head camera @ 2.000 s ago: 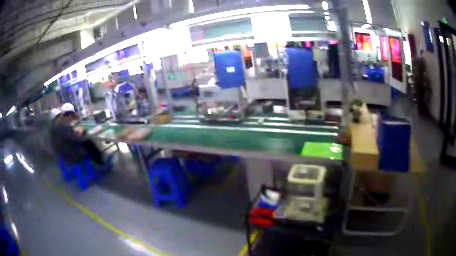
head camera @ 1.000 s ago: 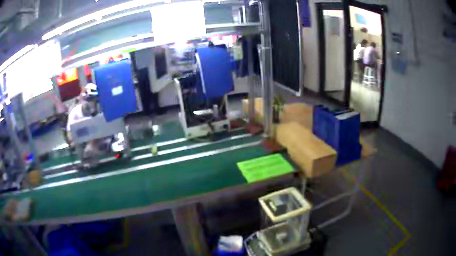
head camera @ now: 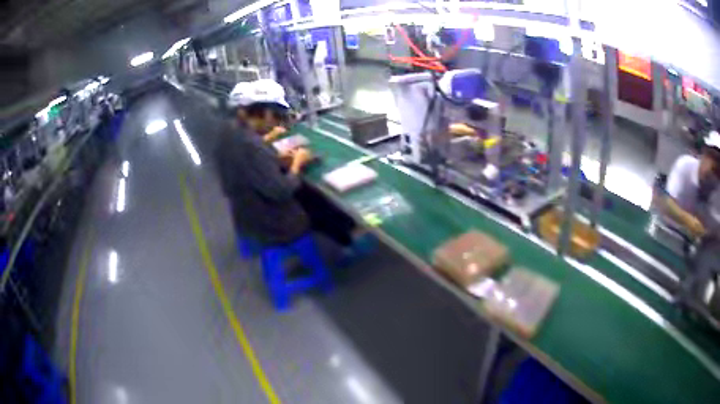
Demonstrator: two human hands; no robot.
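Note:
Neither of my hands is in the picture. Nearest in front of me is a long green-topped bench (head camera: 418,225). On it lie a brown, shiny flat pack (head camera: 471,256) and a paler one (head camera: 523,300) beside it, both seemingly in clear film. Farther along are a clear plastic tray or film (head camera: 380,203) and a white flat block (head camera: 350,175). A seated person in dark clothes and a white cap (head camera: 259,177) holds both hands over a small pinkish thing on the bench; its details are blurred.
The person sits on a blue stool (head camera: 296,268) at the bench's left side. A machine (head camera: 505,158) with metal posts stands on the far side. Another person in white (head camera: 687,185) is at the right. A yellow floor line (head camera: 209,272) runs along the grey aisle at the left.
The view has swung left along the bench. The seated person appears nearer and larger; the green sheet, blue folders, doorway and black cart have left the picture.

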